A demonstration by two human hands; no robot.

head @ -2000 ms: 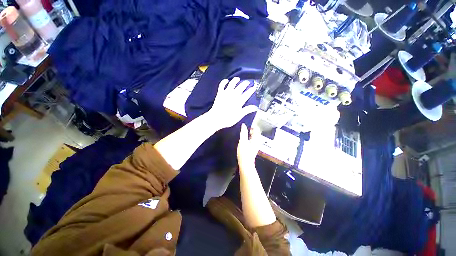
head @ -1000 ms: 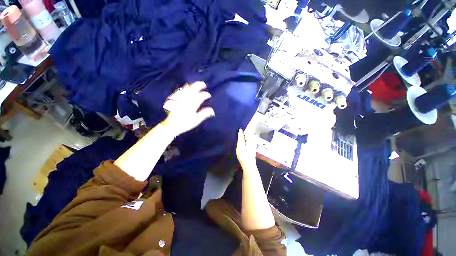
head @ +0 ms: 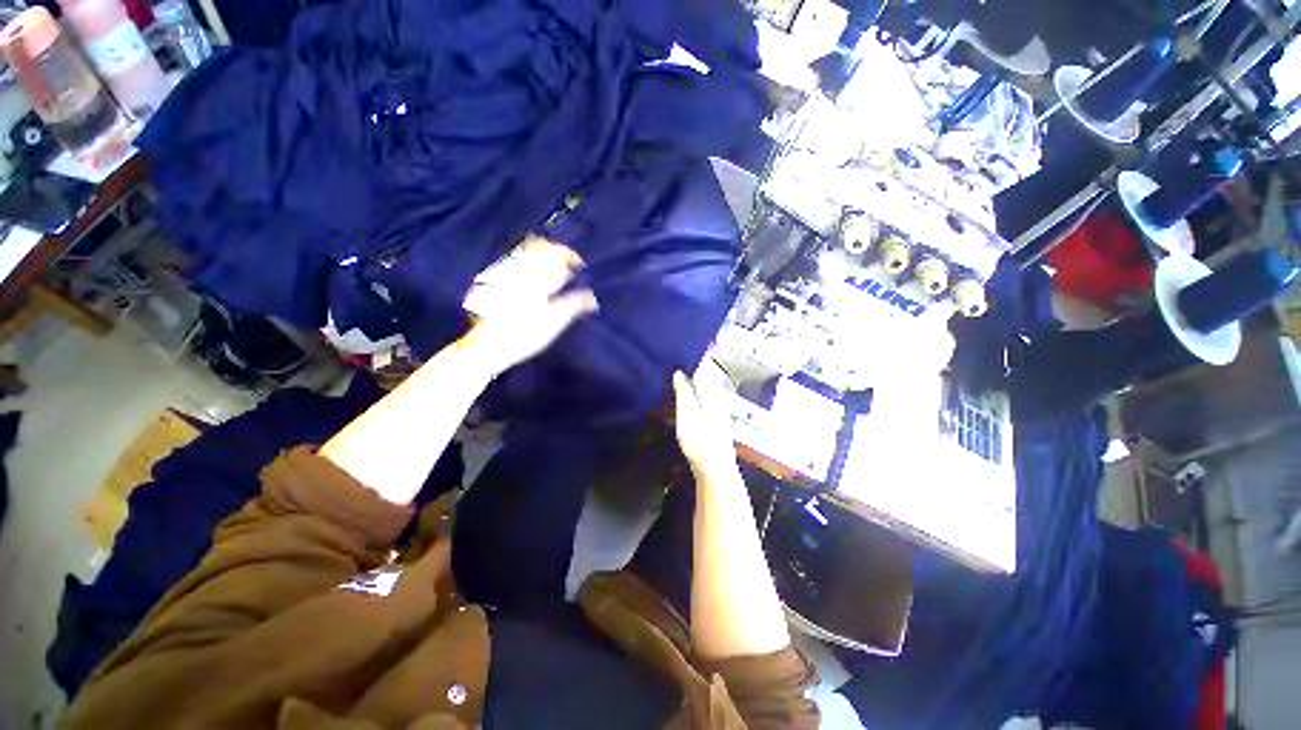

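A navy garment piece (head: pixel 649 307) lies on the machine table, its right edge along the needle area (head: pixel 771 250) of the white JUKI overlock machine (head: pixel 892 300). My left hand (head: pixel 525 302), slightly blurred, is curled on the cloth left of the needle, with folds running from it. My right hand (head: pixel 702 417) is at the cloth's lower right edge, at the front of the machine; its fingers are close together and overexposed, and its grip is unclear. The cloth hides what lies under it, and the needle point does not show clearly.
A large navy garment pile (head: pixel 357 129) lies beyond my hands. Thread cones (head: pixel 1234 285) stand at right. A dark strap (head: pixel 852 439) crosses the table front above an open carton (head: pixel 842 571). Bottles (head: pixel 57 79) stand at far left. Navy cloth (head: pixel 186 485) lies low at left.
My left hand has moved left and down from near the needle, then curled from spread fingers onto the cloth. The cloth has shifted and covers the table patch. My right hand has barely moved.
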